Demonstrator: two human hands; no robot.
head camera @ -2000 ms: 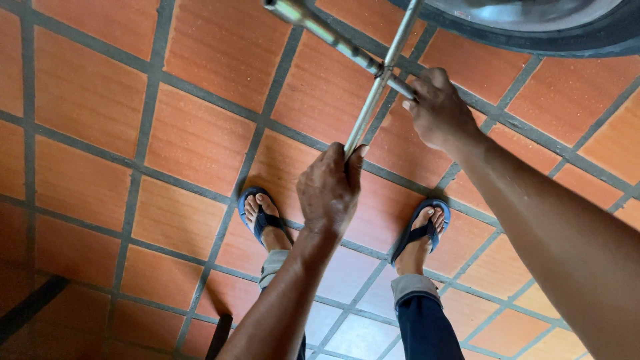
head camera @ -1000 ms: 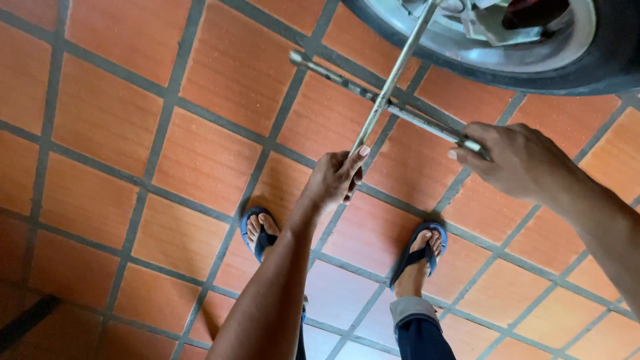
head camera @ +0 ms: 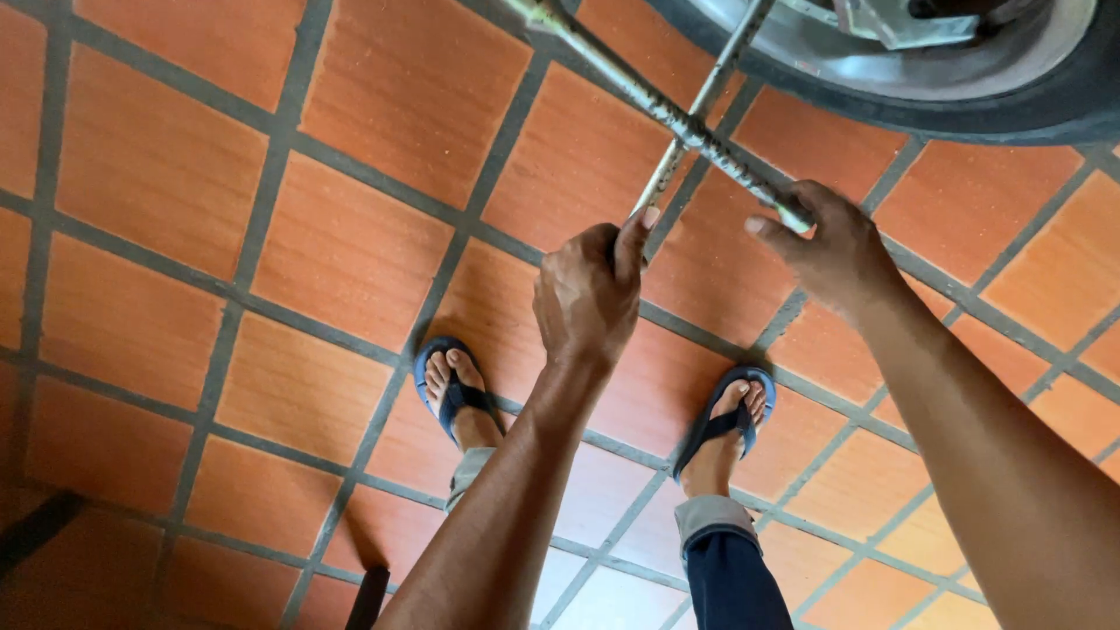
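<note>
A metal cross-shaped lug wrench [head camera: 643,92] with worn, spotted plating spans the upper middle of the view. My left hand [head camera: 591,284] is closed around the lower end of one of its bars. At the right end of the crossing bar is my right hand [head camera: 827,241], its thumb and fingers apart around the tip; whether the fingertips touch the bar is hard to tell. The far ends of both bars run to the top edge of the view. Beyond the wrench, at the upper right, a wheel with a black tire [head camera: 945,122] and a metal rim [head camera: 805,57] is partly visible.
Orange floor tiles [head camera: 350,236] with grey joints lie below. My feet, in dark blue flip-flops [head camera: 757,385], stand apart beneath my forearms. A dark bar-like object [head camera: 369,595] shows at the bottom edge, and another dark shape [head camera: 39,529] at the lower left.
The crossing bar of the lug wrench has changed its angle. My right hand was closed on its end one second ago and now has its fingers apart. My left hand still holds the other bar.
</note>
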